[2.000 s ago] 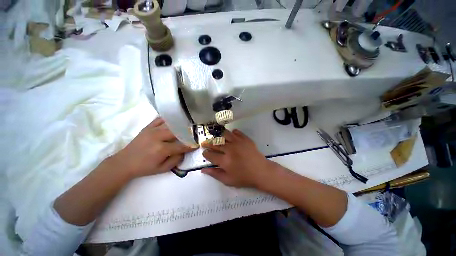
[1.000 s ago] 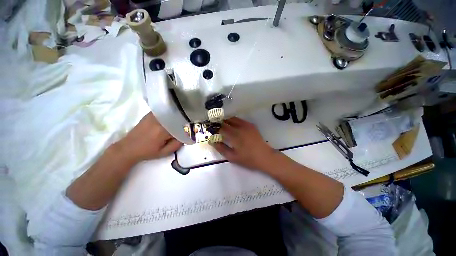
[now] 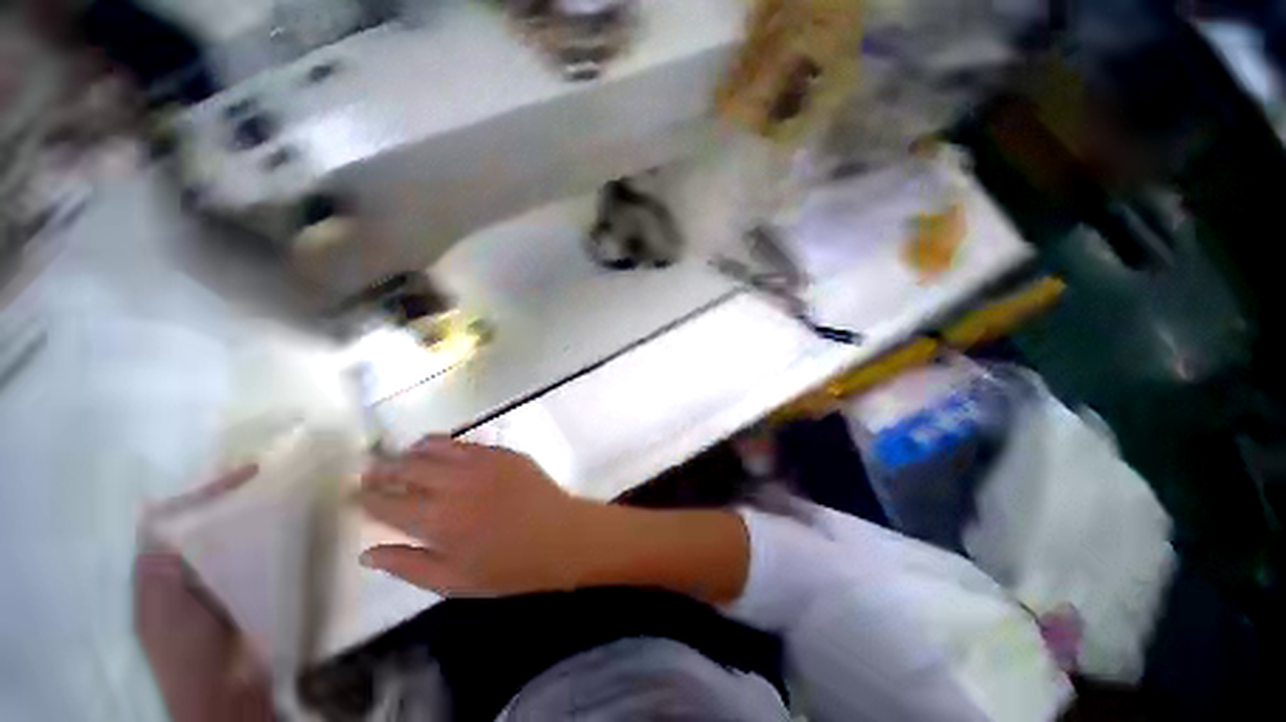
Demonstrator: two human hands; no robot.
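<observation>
The view is blurred. My left hand (image 3: 191, 614) is low at the left, partly hidden by the white garment piece (image 3: 254, 543), with its fingers around the cloth's edge. My right hand (image 3: 458, 515) lies palm down at the table's front, thumb apart from the fingers, fingertips beside the cloth's fold; whether they touch it is unclear. The sewing machine (image 3: 423, 148) stands behind, with its lit needle area (image 3: 423, 353) behind my right hand. Both hands are away from the needle.
A large white cloth heap (image 3: 85, 423) covers the left side. Black scissors handles (image 3: 632, 226) and a slim tool with a black end (image 3: 790, 282) lie behind the table's front part. A yellow bar (image 3: 987, 317) runs along the right edge. A plastic bag with a blue label (image 3: 924, 430) hangs below.
The view has swung right and down. Both hands have left the needle area and come towards the front edge. The cloth now shows raised between them, over my left hand.
</observation>
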